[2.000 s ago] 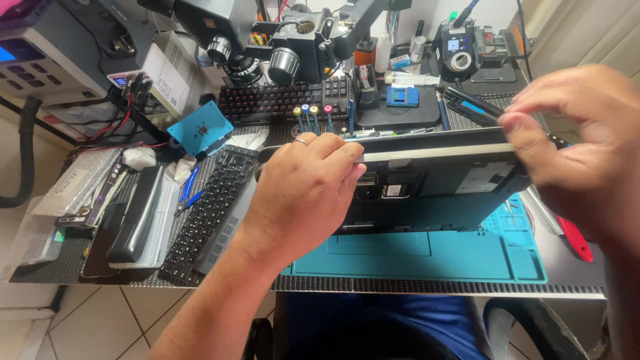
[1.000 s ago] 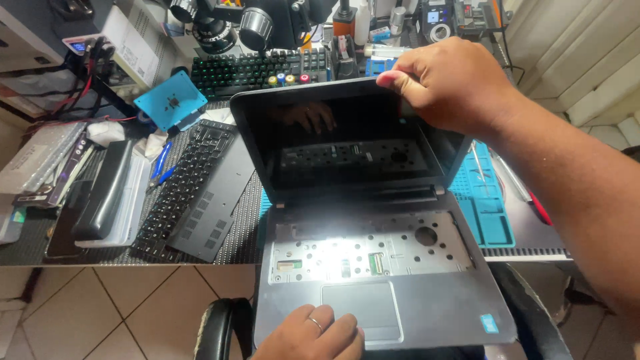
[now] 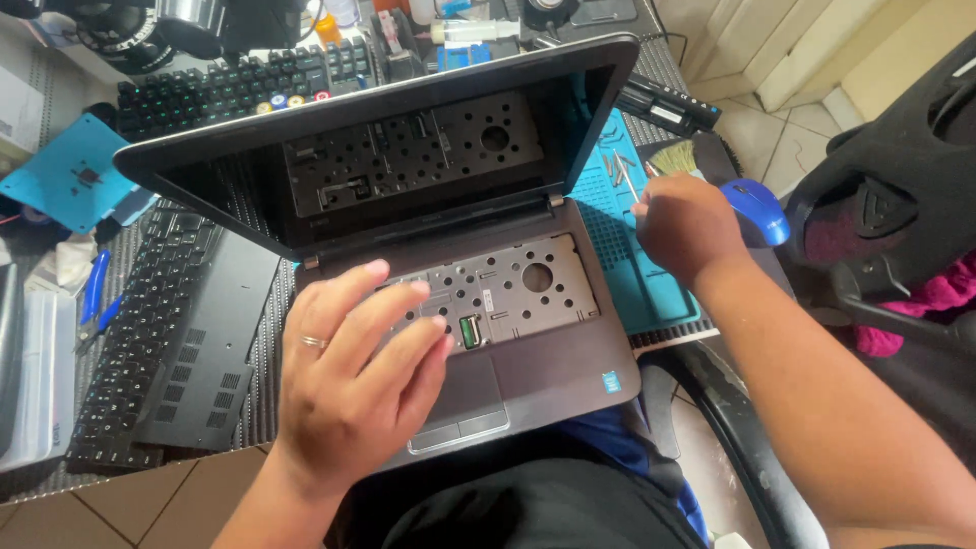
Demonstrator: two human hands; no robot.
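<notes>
An open laptop (image 3: 534, 366) lies with its keyboard bay uncovered; a perforated metal plate (image 3: 503, 286) and a small green-and-white connector (image 3: 469, 332) show there. The dark screen (image 3: 427, 152) stands raised and reflects the plate. My left hand (image 3: 362, 358), a ring on one finger, hovers over the left part of the bay with fingers apart and nothing in them. My right hand (image 3: 690, 225) is curled over the teal work mat (image 3: 663, 297), right of the laptop. Thin metal tools (image 3: 627, 177) and a bristle brush (image 3: 675, 158) are beside its fingers; whether it grips one is unclear.
Left of the laptop lie a loose laptop keyboard (image 3: 145, 305), a black vented cover (image 3: 210, 343) and blue-handled cutters (image 3: 95, 293). A desktop keyboard (image 3: 252, 84) is behind the screen. A blue mouse (image 3: 755, 212) and a black laptop battery (image 3: 671, 107) are at right.
The laptop, on edge two seconds ago, now lies opened. My right hand has left the screen's top edge for the mat. My left hand has moved from the front edge to above the bay.
</notes>
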